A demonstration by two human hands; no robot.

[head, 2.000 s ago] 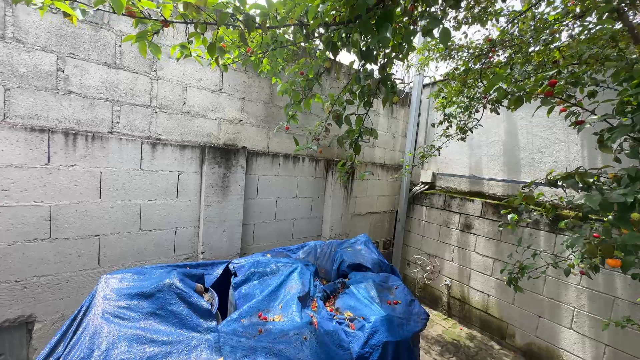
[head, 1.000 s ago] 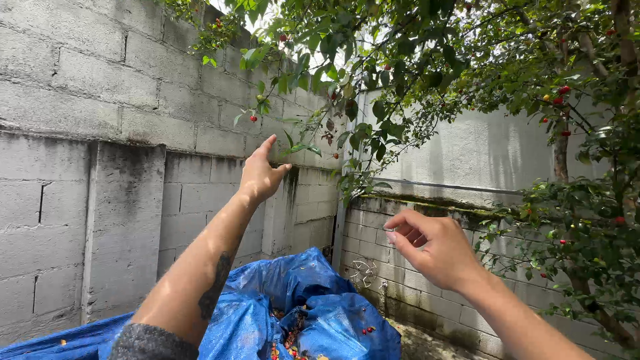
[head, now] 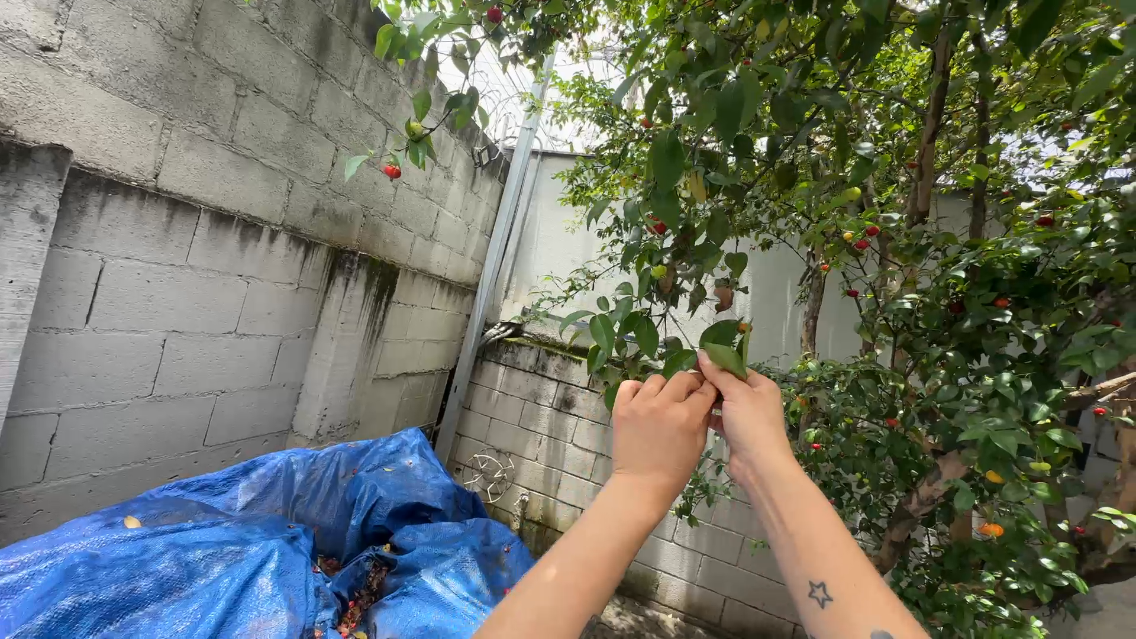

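Observation:
Both my hands meet at the low tip of a leafy tree branch [head: 652,333], near the middle of the head view. My left hand [head: 661,422] has its fingers curled at the twig, with its back toward me; what lies inside them is hidden. My right hand [head: 750,408] touches it from the right, its thumb pressed on a green leaf [head: 726,358]. A small orange fruit shows just above the right thumb. Higher up hang a red ribbed fruit [head: 392,171] at the left and another red fruit [head: 657,227] above the hands.
A crumpled blue tarp [head: 222,541] with fallen fruit and leaves in its folds covers the lower left. Concrete block walls [head: 257,302] meet behind it beside a metal post [head: 497,240]. Dense foliage with red and orange fruit and several trunks [head: 932,124] fills the right.
Both hands, absent two seconds ago and apart one second ago, are now together at the branch. The left hand has left its raised, reaching pose. The view has turned right.

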